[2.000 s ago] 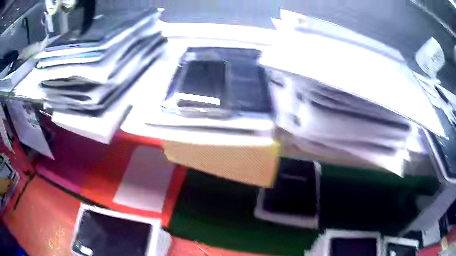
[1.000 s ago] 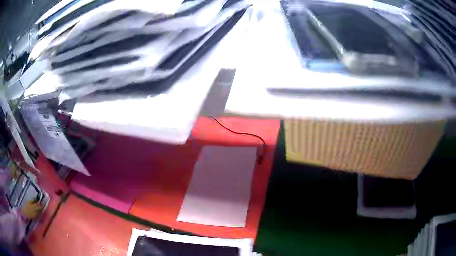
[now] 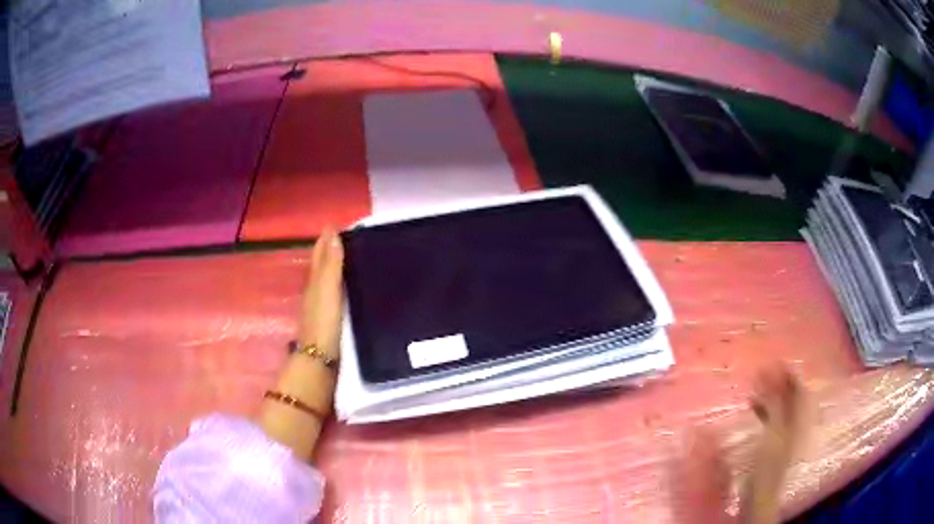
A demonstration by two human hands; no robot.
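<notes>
A small stack of black tablet-like units and white sheets (image 3: 512, 406) lies on the bench before me. The top unit (image 3: 502, 276) shows its black glossy face up, with a small white label (image 3: 437, 350) near its lower left corner. My left hand (image 3: 326, 287), bare, lies edge-on along the stack's left side and touches it. Its fingers look straight, and whether it grips is hidden. My right hand (image 3: 743, 440) is blurred, right of the stack and apart from it, with nothing visible in it.
Another stack (image 3: 871, 276) stands at the right. A single black unit with a white border (image 3: 712, 133) lies on the green mat (image 3: 574, 133). A pale sheet (image 3: 435, 143) lies on the red area behind the stack. A printed page (image 3: 108, 61) hangs at upper left.
The view has swung down from the tall stacks behind the bench to the bench top. Both my hands and the small stack now show fully. The yellow perforated board has mostly left the view.
</notes>
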